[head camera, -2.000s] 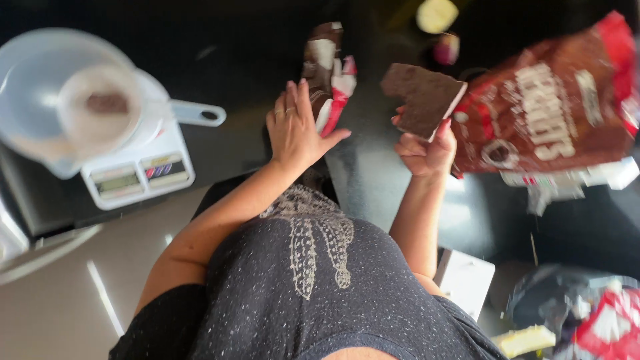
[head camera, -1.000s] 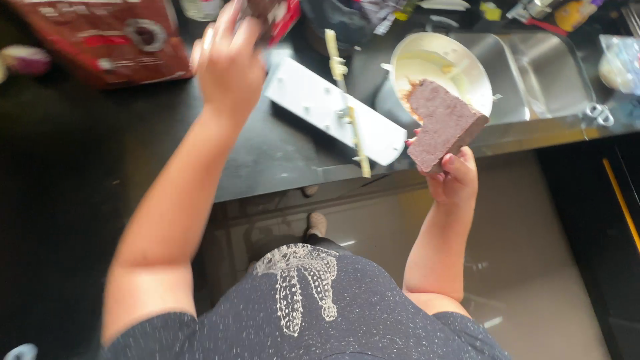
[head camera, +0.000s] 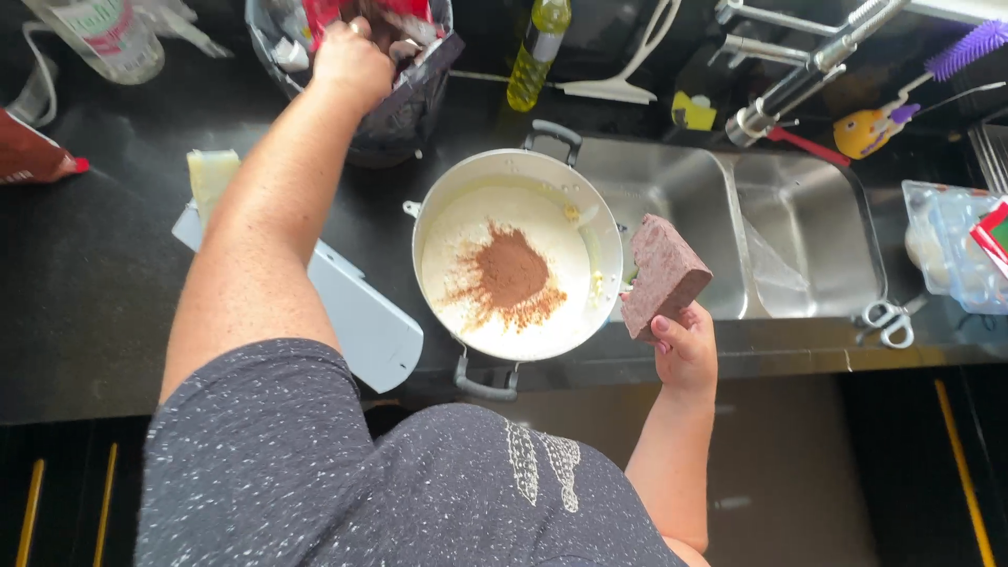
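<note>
My right hand (head camera: 687, 345) grips the lower end of a thick brown chocolate block (head camera: 664, 276) with a rough, notched left side, held up over the sink's front left. To its left stands a metal pot (head camera: 517, 354) with black handles, holding pale cream and a heap of brown powder (head camera: 512, 268). My left hand (head camera: 353, 63) reaches into a bin lined with a black bag (head camera: 409, 110), at a red and brown wrapper (head camera: 386, 20). Its fingers are hidden, so whether it still holds the wrapper is not clear.
A white slab-like board (head camera: 362, 315) and a pale yellow piece (head camera: 211, 177) lie under my left forearm. Behind the pot stands a green liquid bottle (head camera: 538, 59). Right are a double steel sink (head camera: 734, 236), a faucet (head camera: 748, 126), scissors (head camera: 890, 321) and a clear plastic container (head camera: 957, 244).
My left hand has moved with the red and brown wrapper from the counter to the bin. The chocolate block stays in my right hand. The view has swung right to the pot and sink.
</note>
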